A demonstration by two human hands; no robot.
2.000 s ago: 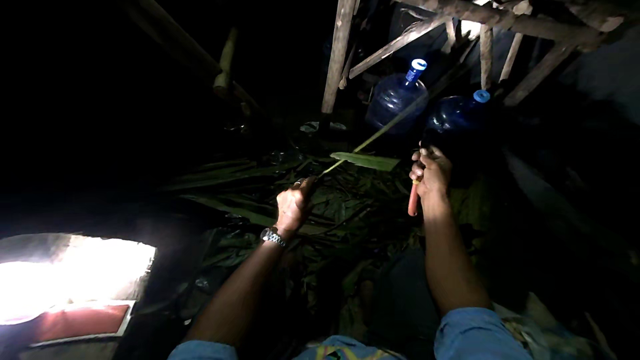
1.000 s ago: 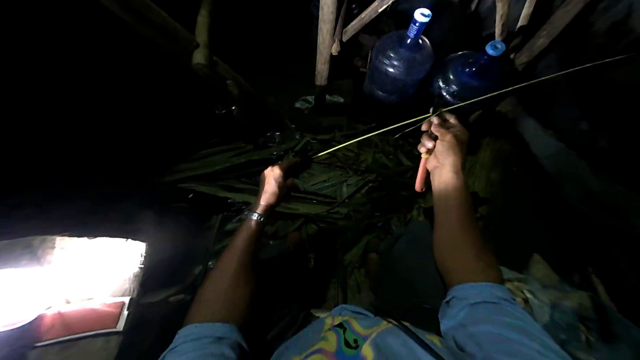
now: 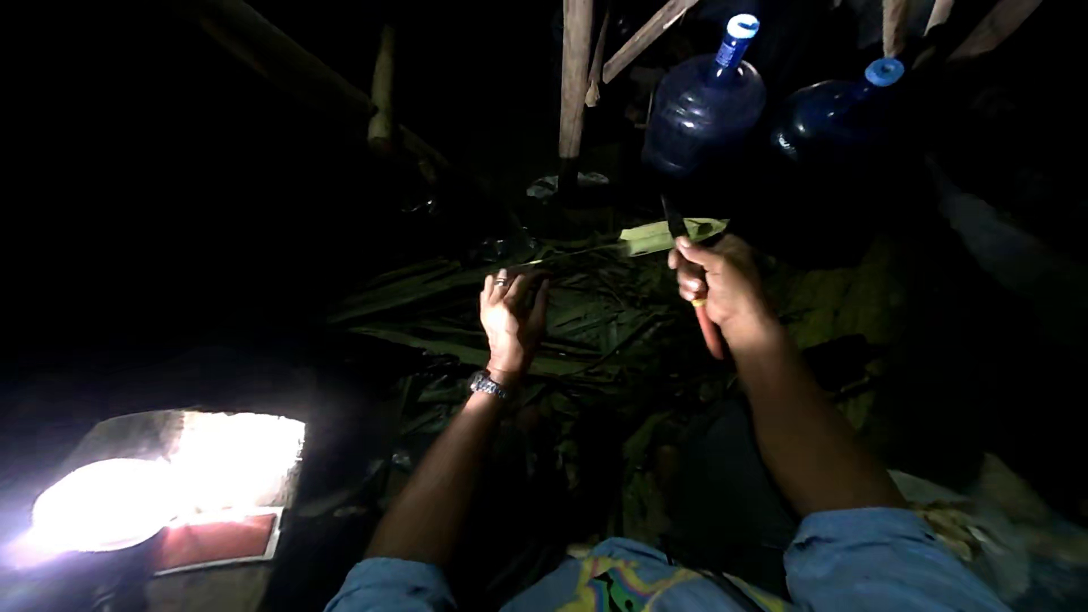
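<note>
My right hand (image 3: 718, 280) is closed around the red handle of a knife (image 3: 710, 330), whose dark blade points up and away. A pale green leaf strip (image 3: 650, 239) lies or hangs just behind the blade; whether they touch cannot be told. My left hand (image 3: 512, 319), with a ring and a metal wristwatch (image 3: 490, 385), is to the left with its back up. Near its fingertips is the end of a thin pale strip (image 3: 535, 263) that runs faintly toward the leaf piece. Whether the left fingers grip it is hidden in shadow.
Cut leaves and strips (image 3: 586, 327) cover the ground beneath my hands. Two blue plastic water jugs (image 3: 705, 110) (image 3: 837, 119) stand beyond, beside a wooden post (image 3: 575, 81). At lower left a bright lamp (image 3: 106, 506) glows next to a red panel (image 3: 217, 540).
The long thin strip that stretched rightward past my right hand a second ago no longer shows there. A pale green leaf piece now shows by the knife. My left hand's fingers are more extended.
</note>
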